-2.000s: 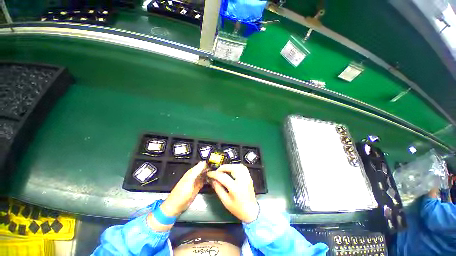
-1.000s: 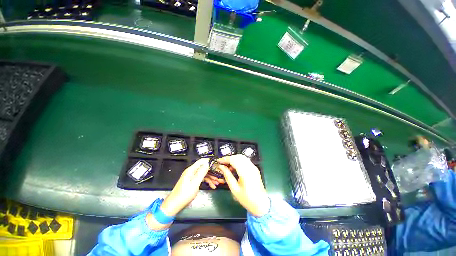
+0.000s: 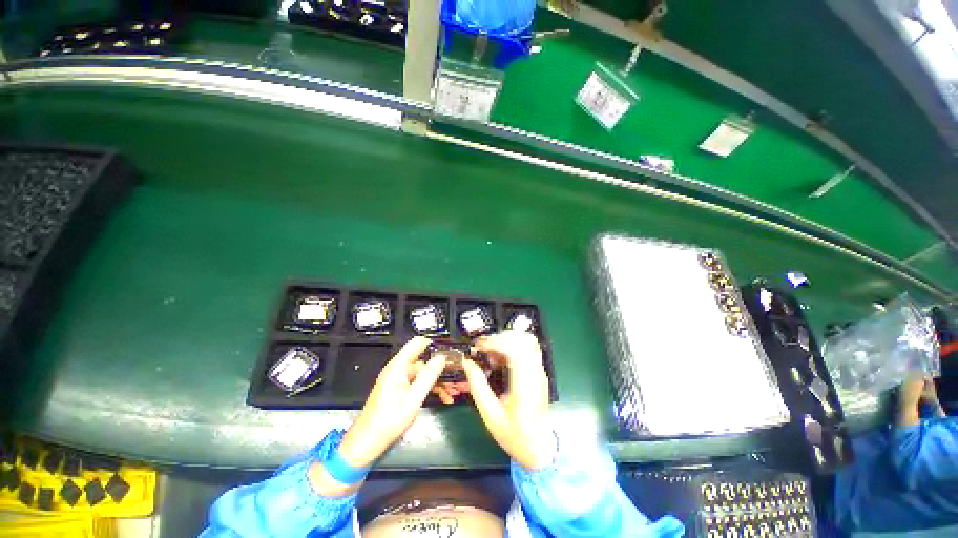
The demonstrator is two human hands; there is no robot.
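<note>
A small dark electronic unit (image 3: 454, 364) is held between both hands over the lower row of the black foam compartment tray (image 3: 359, 393). My left hand (image 3: 397, 397) grips its left side, with a blue band on the wrist. My right hand (image 3: 511, 391) grips its right side. The fingertips cover much of the unit, so its details are hard to tell. Units with bright square faces lie in the tray's upper row, and another unit (image 3: 293, 368) lies in the lower left pocket. The pocket beside that one is empty. The hands hide the lower right pockets.
A blister tray stack (image 3: 688, 347) stands right, a second one (image 3: 754, 507) lower right. A long black tray (image 3: 800, 368) lies beyond. A large black tray (image 3: 53, 200) is far left, a yellow tray (image 3: 68, 494) lower left. Another person's hand (image 3: 912, 397) is near a clear plastic bag (image 3: 882, 347).
The gold-faced part seen between my fingers two seconds ago no longer shows; both thumbs now lie over the dark unit. The neighbouring person's hand and the plastic bag have shifted.
</note>
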